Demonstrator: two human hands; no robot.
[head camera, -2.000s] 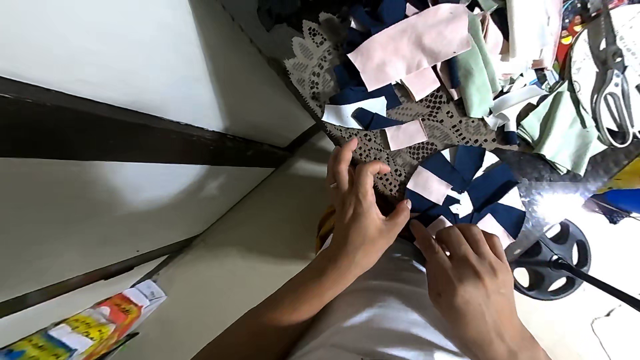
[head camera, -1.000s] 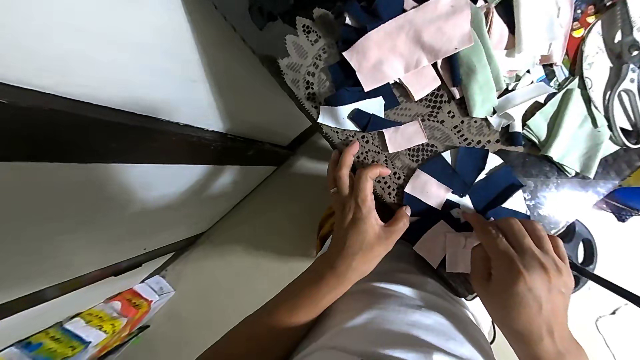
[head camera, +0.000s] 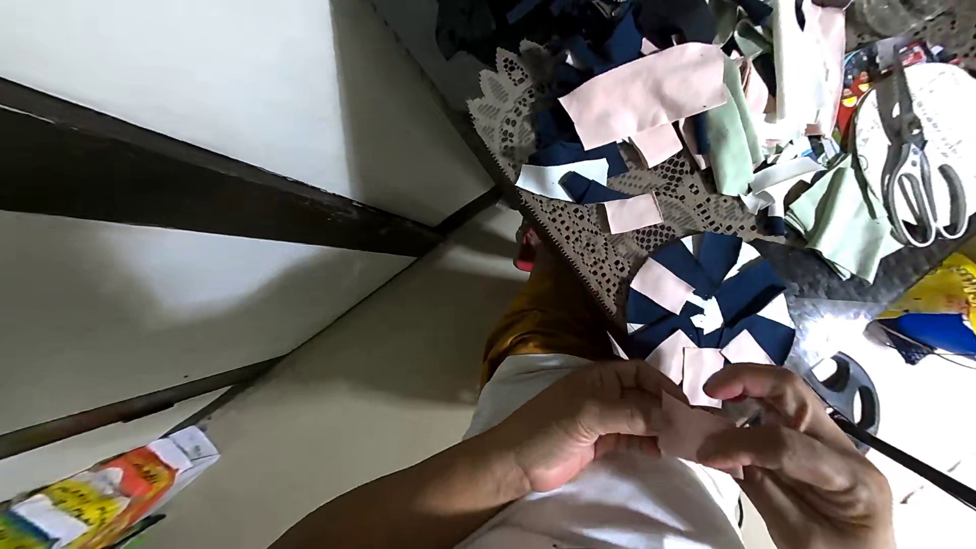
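Observation:
Low in front of me, my left hand (head camera: 595, 419) and my right hand (head camera: 793, 450) pinch a small pale pink fabric piece (head camera: 686, 431) between them. Just above them lies a round arrangement (head camera: 751, 293) of navy, pink and white fabric pieces, with small white bits at its centre. A pink rectangle (head camera: 701, 374) rests at its lower edge, close to my fingers. Farther up, a separate pink rectangle (head camera: 634, 213) lies on the lace cloth (head camera: 579, 229), below a larger pink strip (head camera: 648, 91).
Green scraps (head camera: 842, 217) and navy scraps (head camera: 625, 34) are heaped at the top. Scissors (head camera: 911, 175) lie on a round white piece at the right. A black handwheel-like part (head camera: 850, 389) is beside my right hand. A wall and dark beam (head camera: 229, 198) stand at the left.
Both hands have come together below the round arrangement and now hold a small pink piece. The left hand has left the edge of the lace cloth.

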